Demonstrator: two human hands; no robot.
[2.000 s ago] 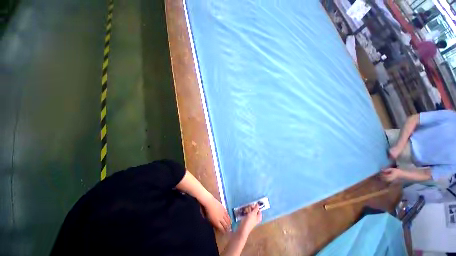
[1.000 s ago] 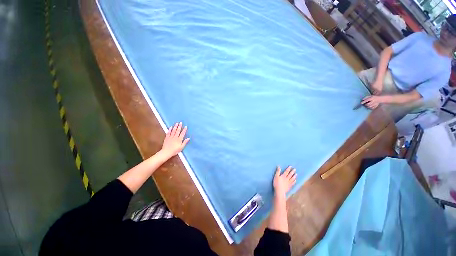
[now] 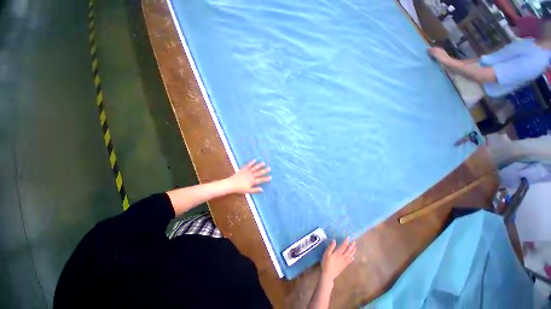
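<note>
Sheer light-blue fabric (image 3: pixel 338 114) lies wrinkled over the long table, with a straight white edge line along the near side. My left hand (image 3: pixel 249 178) lies flat on the fabric's near edge, fingers spread, holding nothing. My right hand (image 3: pixel 338 259) rests at the cut end of the fabric, fingers apart and empty. A small flat weight (image 3: pixel 304 246), pale with a dark centre, lies on the fabric corner just left of my right hand.
The brown table (image 3: pixel 196 136) shows along the near side. A yellowish stick (image 3: pixel 444 200) lies beyond the cut end. Bunched turquoise fabric (image 3: pixel 459 265) is at lower right. A dark tool (image 3: pixel 468 139) lies on the far corner. Another person (image 3: pixel 513 63) reaches onto the far edge. Yellow-black tape (image 3: pixel 104 130) marks the floor.
My right hand has let go of the weight and moved right of it. My left hand has moved up along the edge from the corner. The other person has shifted farther along the far edge.
</note>
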